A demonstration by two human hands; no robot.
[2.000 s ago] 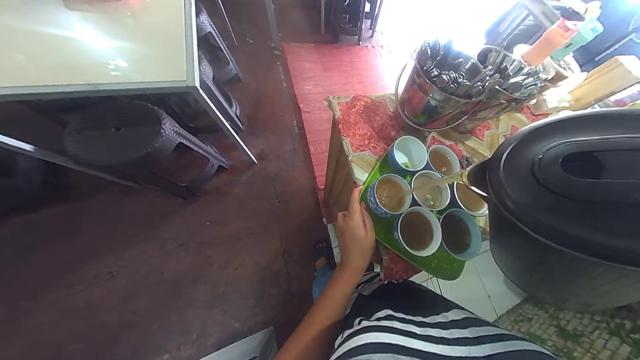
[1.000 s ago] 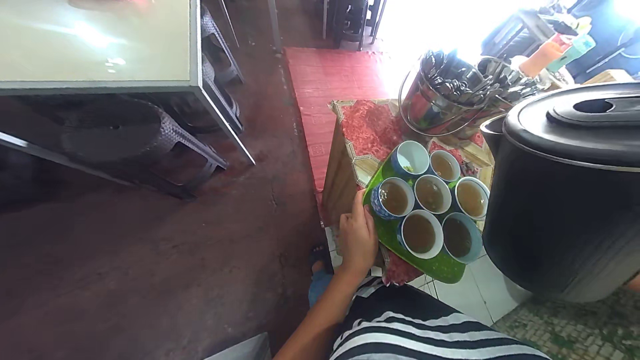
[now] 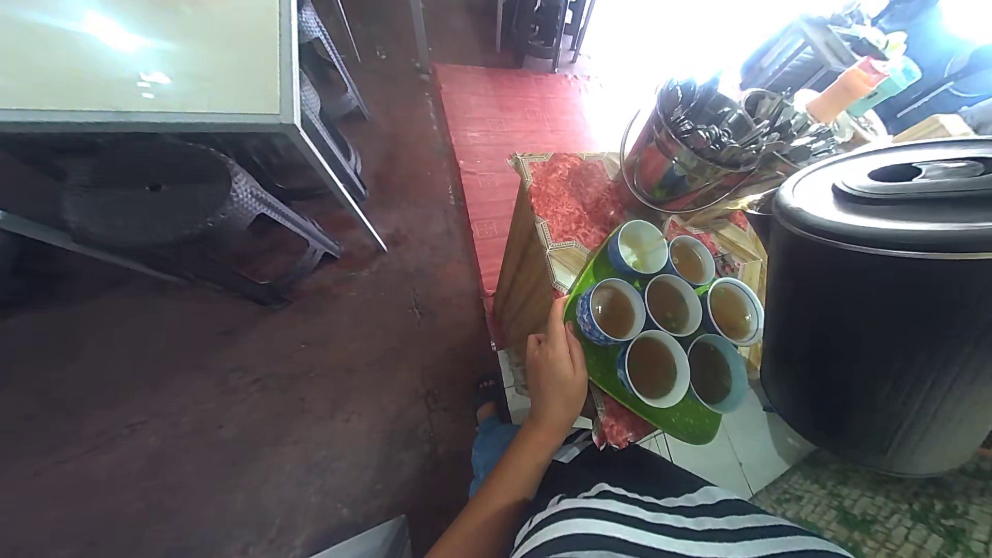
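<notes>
My left hand (image 3: 556, 376) grips the left edge of a green tray (image 3: 688, 425), its thumb side up against the rim. Several cups stand close together on the tray, filled with brownish liquid, such as the blue-patterned cup (image 3: 611, 311) by my fingers and the light blue cup (image 3: 716, 373) at the right. The cup at the top (image 3: 638, 248) holds paler contents. To the right of the tray is a large black pot with a lid (image 3: 883, 333), its spout-like part close to the cups. My right hand is not visible.
A metal bucket of spoons and other cutlery (image 3: 682, 167) stands on the counter with a red patterned cover (image 3: 577, 198). A glass-topped table (image 3: 155, 70) with dark plastic stools (image 3: 155, 186) is at the left. A red mat (image 3: 496, 116) lies on the dark floor.
The stream of liquid that ran from the black pot into the cups two seconds ago is gone. The pot has tilted back upright. My left hand keeps its grip on the tray.
</notes>
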